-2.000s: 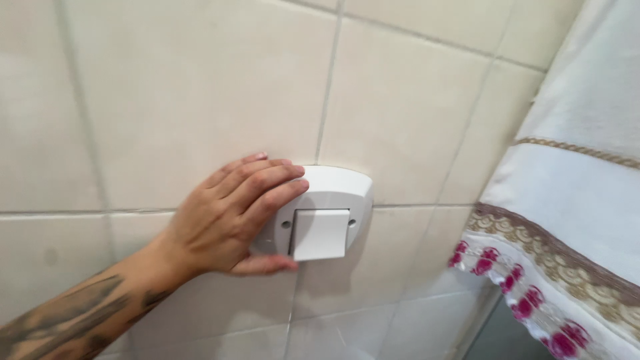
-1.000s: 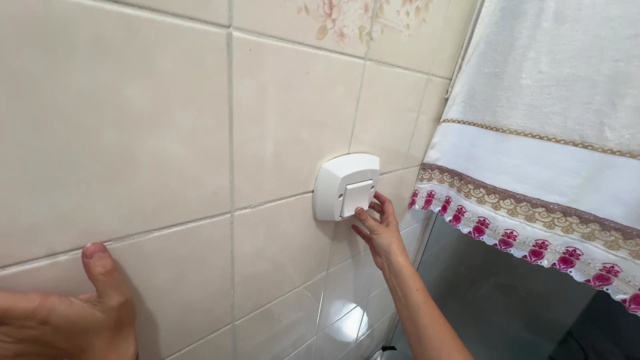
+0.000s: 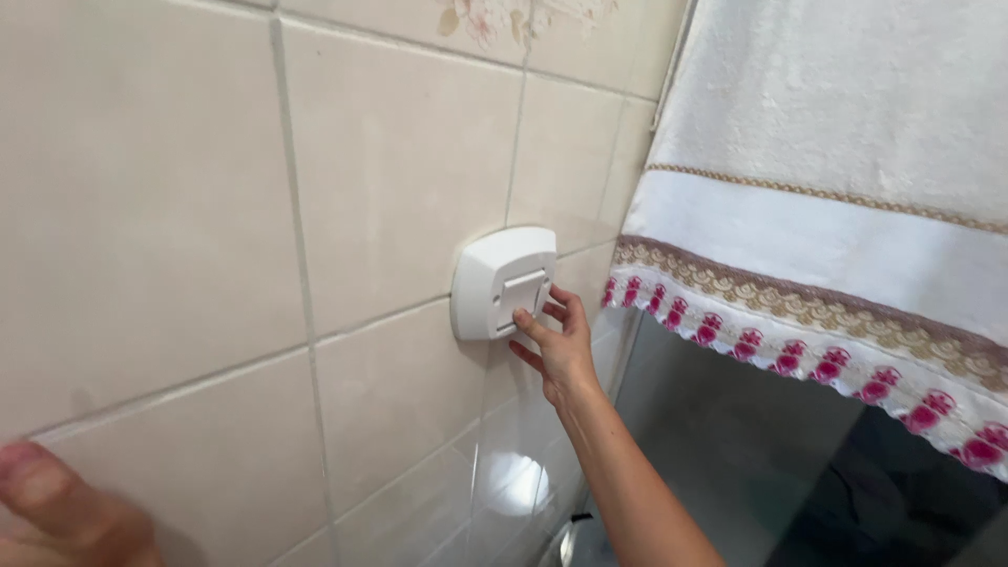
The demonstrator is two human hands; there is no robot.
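Note:
A white plastic wall switch [image 3: 504, 283] with a wide rocker and a screw hole on each side is mounted on the beige tiled wall. My right hand [image 3: 563, 339] is at its lower right, the thumb on the rocker's lower part and the other fingers around the right and bottom edges of the plate. At the lower left edge of the view, my left hand [image 3: 71, 512] is partly cut off and blurred, its thumb up near the tiles; nothing shows in it.
A white towel [image 3: 795, 213] with a lace band and magenta crochet trim hangs at the right, in front of a grey panel [image 3: 701, 394]. Beige tiles [image 3: 394, 181] cover the wall, some with a floral print at the top. A shiny rounded object [image 3: 579, 543] shows at the bottom.
Two seconds ago a tattooed forearm's hand was at the switch's left side; since then my right hand has come to its right side. My left hand is now lower left, away from the switch.

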